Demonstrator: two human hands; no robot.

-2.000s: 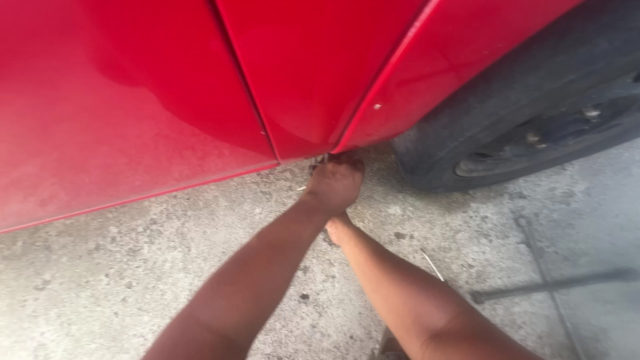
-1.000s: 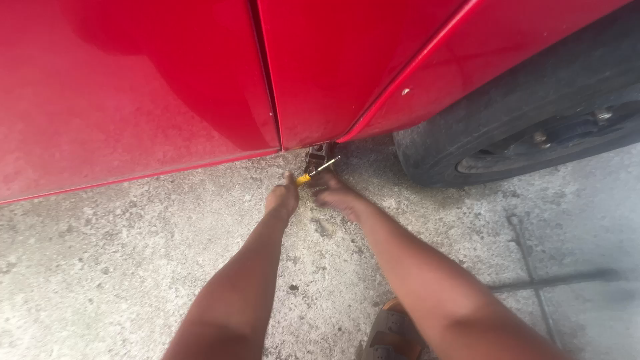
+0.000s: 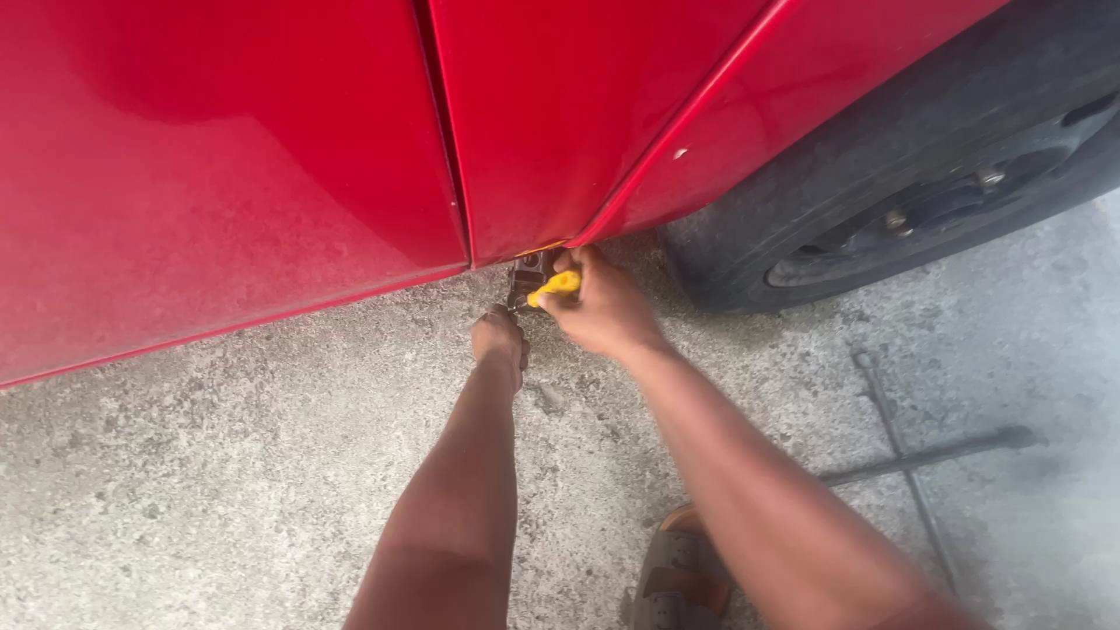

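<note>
Under the lower edge of a red car body (image 3: 560, 114), just behind or beside its wheel, stands a metal jack (image 3: 527, 278), partly hidden by the body and my hands. My right hand (image 3: 604, 306) is closed on a yellow-handled tool (image 3: 556, 287), whose thin metal shaft points down and left toward my other hand. My left hand (image 3: 499, 339) is closed at the lower left of the jack, at the tip of that shaft. Whether it grips the shaft, the jack or some small part cannot be told.
A car tire (image 3: 726, 254) on its wheel stands to the right of my hands. A cross-shaped lug wrench (image 3: 906, 462) lies on the rough concrete ground (image 3: 262, 455) at the right. A sandal (image 3: 681, 569) on a foot shows between my forearms at the bottom.
My hands, overlapping two seconds ago, are now apart. A second ago the yellow handle was by my left hand with the shaft pointing up right; now the handle is in my right hand.
</note>
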